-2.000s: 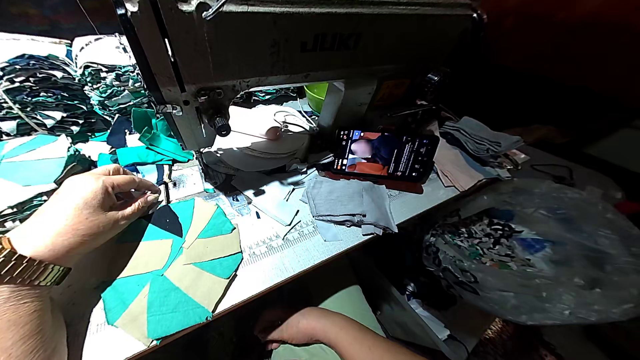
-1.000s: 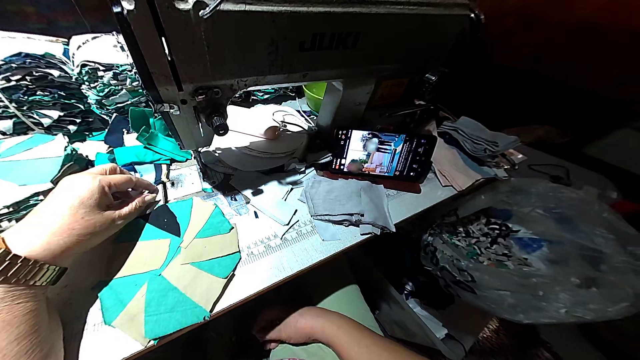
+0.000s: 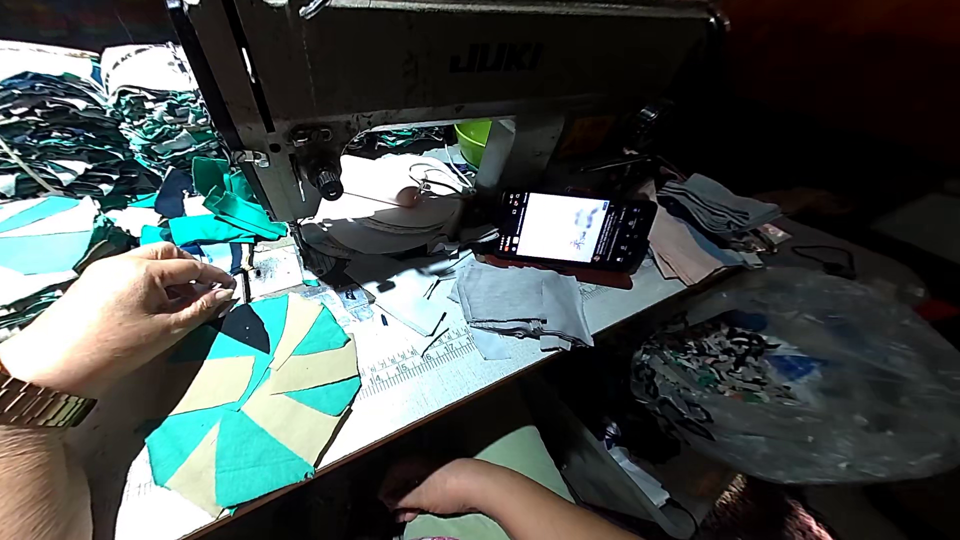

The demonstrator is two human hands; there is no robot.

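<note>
My left hand [image 3: 127, 322], with a metal-band watch at the wrist, is over the left part of the table. Its thumb and forefinger pinch something small and dark that I cannot make out. Just below the fingertips lies a round patchwork fabric piece [image 3: 262, 405] of green, beige and dark wedges. My right hand [image 3: 442, 487] hangs low beneath the table edge near pale green cloth; its fingers are in shadow. The Juki sewing machine [image 3: 450, 82] stands behind, its needle area right of my left hand.
Grey cloth pieces [image 3: 517, 300] lie in front of a lit phone [image 3: 574, 229]. Stacks of green, white and dark fabric [image 3: 52, 127] rise at the left. A clear plastic bag [image 3: 847, 390] holding scraps sits at the right. A printed ruler [image 3: 420, 364] runs along the table's front.
The picture on the phone screen has changed. Both hands and the patchwork piece show hardly any movement.
</note>
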